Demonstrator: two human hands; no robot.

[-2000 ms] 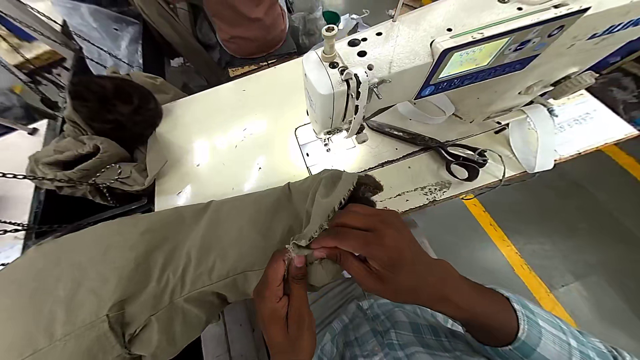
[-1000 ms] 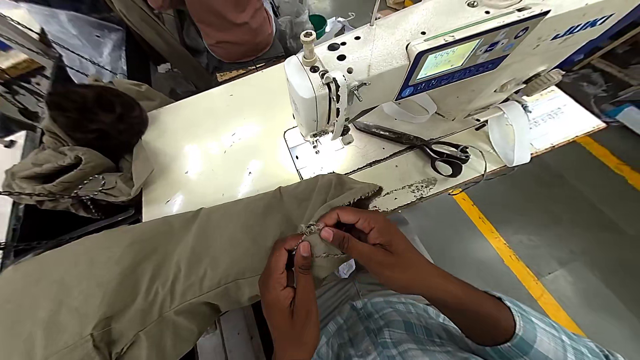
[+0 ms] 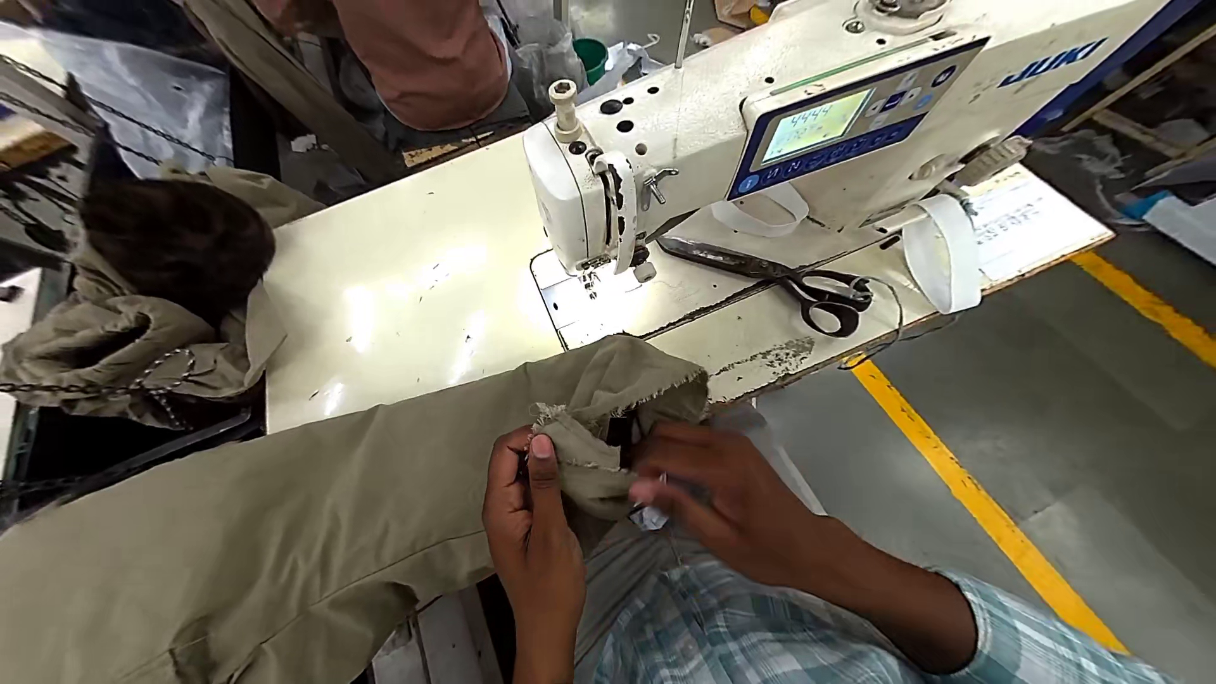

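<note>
An olive-khaki fabric garment piece [image 3: 313,494] lies across the front of the sewing table, its raw, frayed end over the near edge. My left hand [image 3: 537,532] pinches the folded cloth edge between thumb and fingers. On the right side of that opening is my right hand [image 3: 722,494], blurred, its fingers at the cloth; whether it grips the cloth is hidden. A small dark patch shows inside the opening between the hands. Beyond them stands a white Juki sewing machine [image 3: 703,142], its needle area lit.
Black-handled scissors [image 3: 788,277] lie on the sewing table [image 3: 408,275], right of the needle. A white elastic band [image 3: 942,255] hangs near the table's right end. Bundled khaki cloth with dark fur [image 3: 180,247] is at the left, beside chains. A person in a reddish-brown top [image 3: 423,62] is behind.
My right hand has moved away from my left thumb, toward the right side of the cloth end. The frayed opening now shows wider between my hands. My left hand still holds the edge.
</note>
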